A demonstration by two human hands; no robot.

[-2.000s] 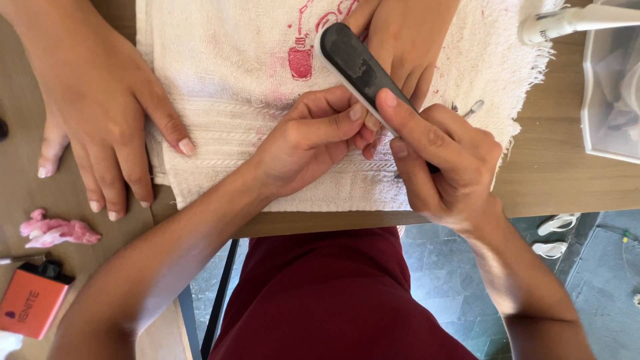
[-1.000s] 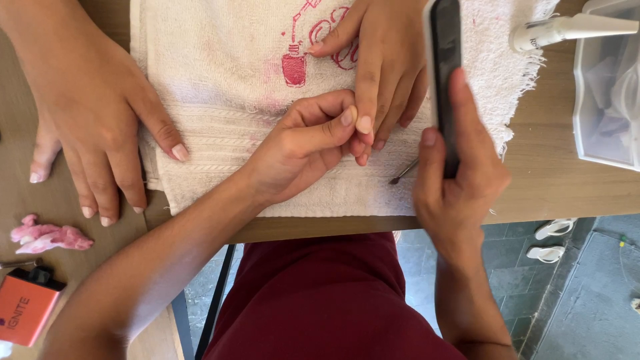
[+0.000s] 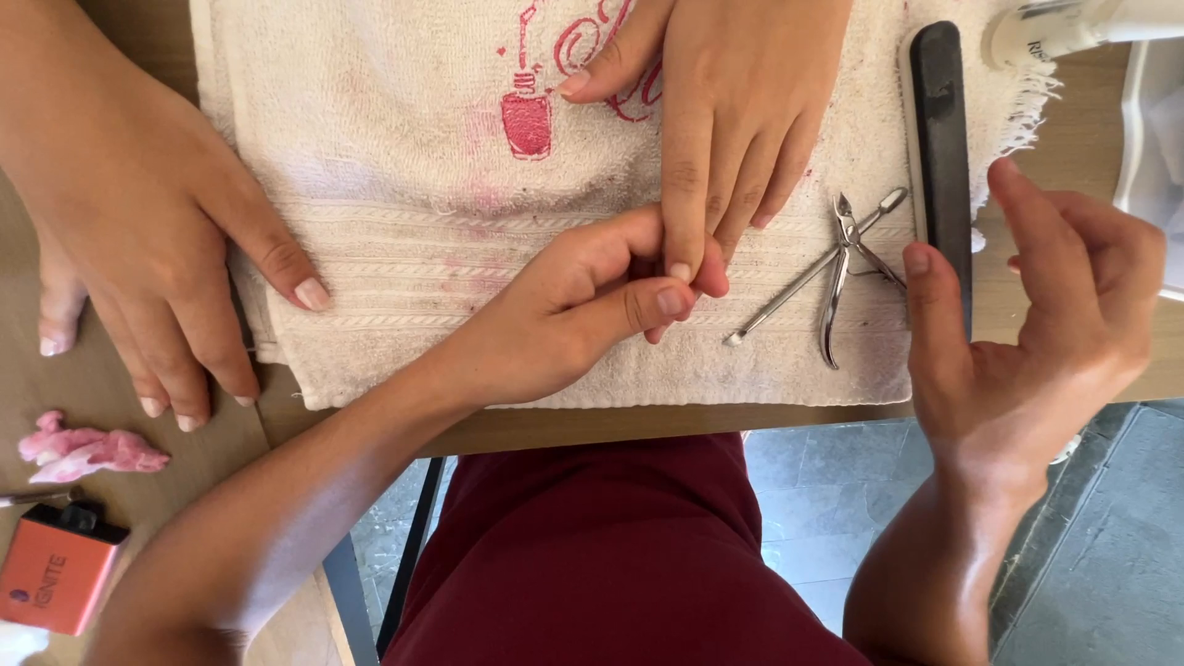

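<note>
My left hand [image 3: 573, 305] holds a fingertip of another person's hand [image 3: 740, 102] between thumb and fingers, above a cream towel [image 3: 370, 185]. At the towel's right side, my right hand [image 3: 1045, 314] is spread, its thumb beside the lower end of a black nail file [image 3: 942, 166] that lies along the towel; no finger is closed around it. Metal cuticle nippers [image 3: 840, 287] rest across a double-ended metal cuticle pusher [image 3: 795, 291], between my two hands. The other person's second hand [image 3: 139, 213] lies flat at the left, its thumb on the towel.
Crumpled pink-stained cotton [image 3: 92, 450] and an orange box [image 3: 60, 569] with a black top sit on the left of the wooden table [image 3: 1054, 333]. A white-capped bottle [image 3: 1054, 32] lies at the upper right, beside a clear plastic container [image 3: 1133, 176].
The nail file, held in my right hand in both earlier frames, now lies on the towel with that hand opened beside it. The nippers and pusher show more fully. My left hand keeps its hold.
</note>
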